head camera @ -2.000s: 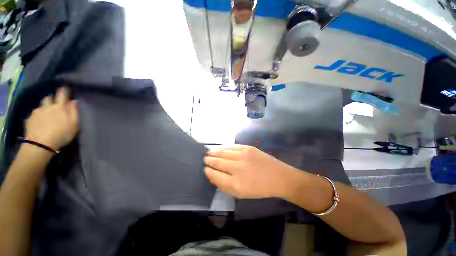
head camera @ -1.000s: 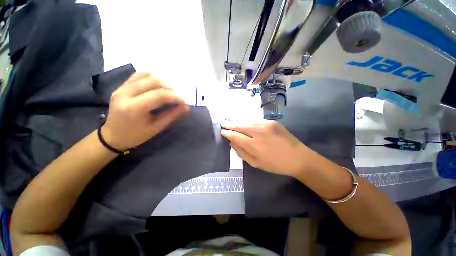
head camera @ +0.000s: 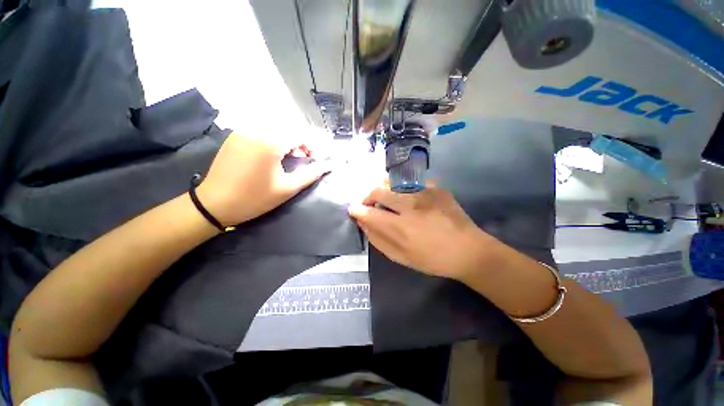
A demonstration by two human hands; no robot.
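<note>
The dark grey garment panel (head camera: 302, 226) lies left of the needle and spreads over the table's left side, with a curved edge at the front. My left hand (head camera: 258, 178) presses on it near the presser foot (head camera: 345, 131), its fingertips lost in the glare. My right hand (head camera: 421, 226) pinches the panel's right edge just in front of the edge guide (head camera: 408, 162). Small shaped pieces (head camera: 496, 190) in dark grey lie right of the needle, partly under my right hand and forearm. The cloth right at the needle is too bright to make out.
The lockstitch sewing machine (head camera: 619, 71) spans the top right. Thread snips (head camera: 635, 223) and a light blue tool (head camera: 631, 156) lie right on the bed. A blue patterned cup (head camera: 706, 255) stands at the right end. A table ruler (head camera: 317, 300) runs along the front edge.
Both hands have brought the panel's edge from the left up to the needle area. My left hand has moved from the far left to beside the presser foot; my right hand has moved up.
</note>
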